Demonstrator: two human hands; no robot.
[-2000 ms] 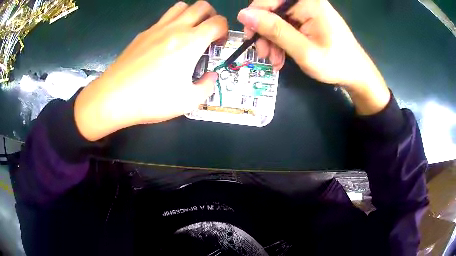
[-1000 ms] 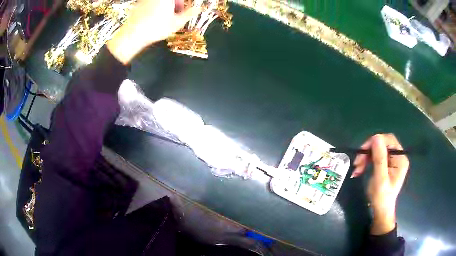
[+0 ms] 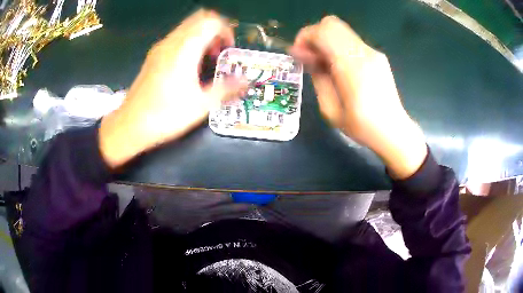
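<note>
The open white socket housing (image 3: 256, 135) lies on the dark green bench between my hands. Green circuit board (image 3: 281, 103) and thin coloured wires show inside. My left hand (image 3: 166, 86) is at the housing's left side, its blurred thumb over the inside; its grip is unclear. My right hand (image 3: 358, 86) is at the upper right, fingertips pinched beside the housing's corner. A blurred thin brass strip with a pale wire (image 3: 262, 35) spans between both hands' fingers above the housing's far edge. The black tool cannot be made out.
A pile of brass strips with white wires (image 3: 28, 40) is at the far left. A clear plastic-wrapped bundle (image 3: 86, 103) lies left of my left hand. A pale rail (image 3: 473, 26) runs at the upper right. A brown carton (image 3: 487, 229) is at the lower right.
My left hand has come back from the brass pile to the housing. My right hand has moved beside it. A blurred strip now shows between them. The view has swung back over the housing.
</note>
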